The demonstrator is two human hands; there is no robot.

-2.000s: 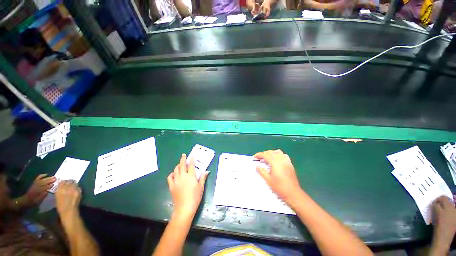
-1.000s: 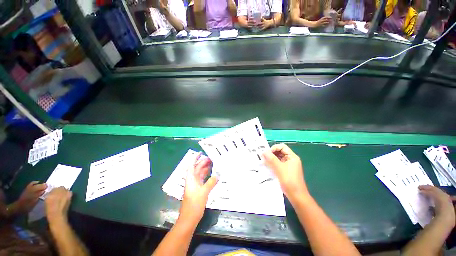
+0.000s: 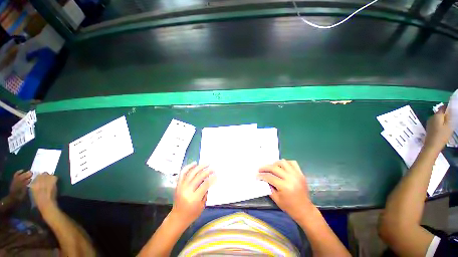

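Observation:
A white sheet (image 3: pixel 233 160) lies in front of me on a stack of white sheets (image 3: pixel 269 140), whose edge shows at its right. Few marks show on the top face; I cannot tell if it is folded. My left hand (image 3: pixel 194 186) holds the sheet's near left edge. My right hand (image 3: pixel 286 181) holds its near right edge, fingers on top. The thumbs are mostly hidden. A small pile of narrow folded leaflets (image 3: pixel 173 146), with small dark marks, lies left of the stack, slightly fanned.
A neighbour's printed sheets (image 3: pixel 100 149) lie further left, with another person's hands (image 3: pixel 44 189) on a white piece beyond. At right, a person's arm (image 3: pixel 411 193) crosses other printed sheets (image 3: pixel 402 131). A bright green strip (image 3: pixel 241 95) separates the bench from the dark belt (image 3: pixel 226 55).
The printed sheet that both hands held raised is no longer up; my hands are now low at the stack's near edge. The view has tilted down. The right neighbour's arm has lifted a white piece.

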